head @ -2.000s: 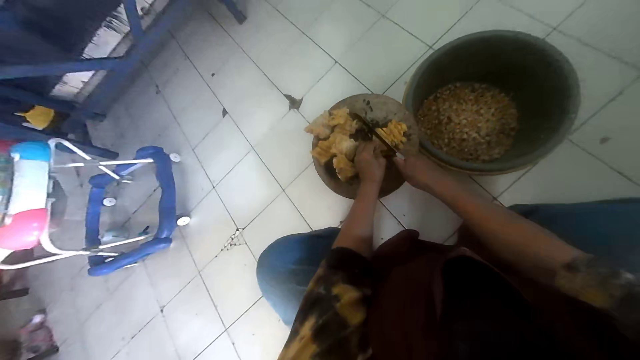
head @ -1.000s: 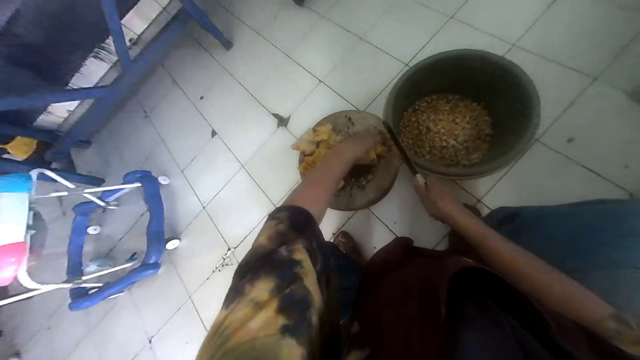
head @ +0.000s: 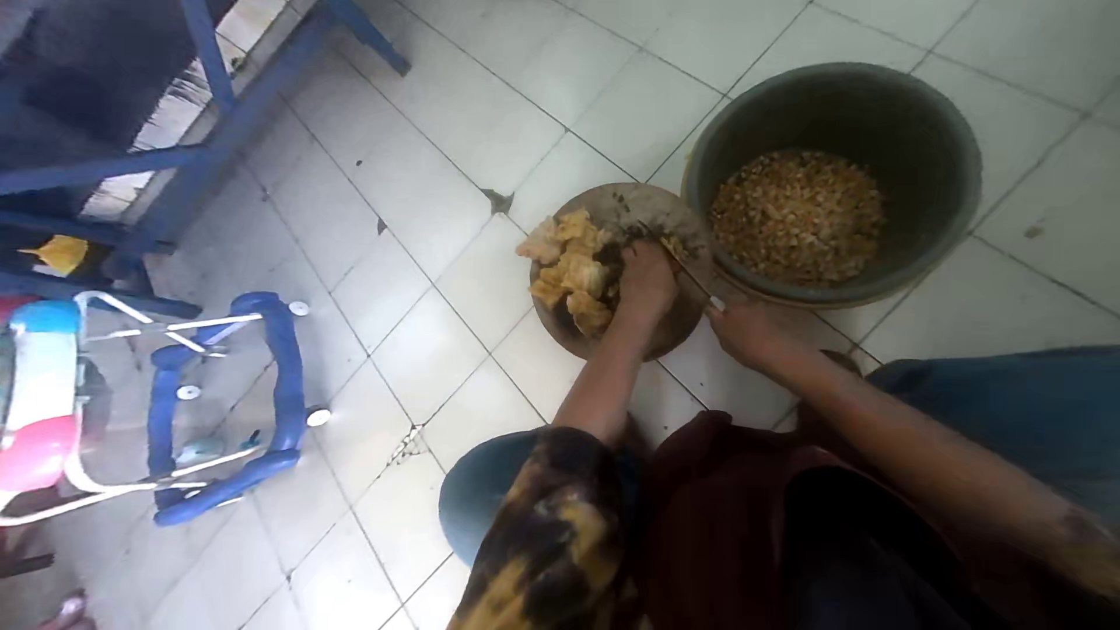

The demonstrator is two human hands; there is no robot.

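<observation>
A round wooden board (head: 560,337) lies on the tiled floor with yellowish, irregular food chunks (head: 579,262) on its left side. My left hand (head: 647,278) is over the board, fingers bent down at small dark and yellow pieces; its fingertips are partly hidden. In my right hand (head: 744,328) is the handle of a knife (head: 687,269), whose blade slants up and left across the board, just right of my left hand. Touching or very near the board's right edge stands a large grey-green basin (head: 941,166) that holds many small brown and tan pieces (head: 801,219).
A blue and white wheeled frame, likely a baby walker (head: 284,376), stands at the left. Behind it are blue bars of a furniture frame (head: 175,206) and a yellow object (head: 61,254). My knees are on both sides below the board.
My left hand has moved from the middle of the board toward the knife blade. The knife, steeper and along the board's right edge a second ago, now lies across the board.
</observation>
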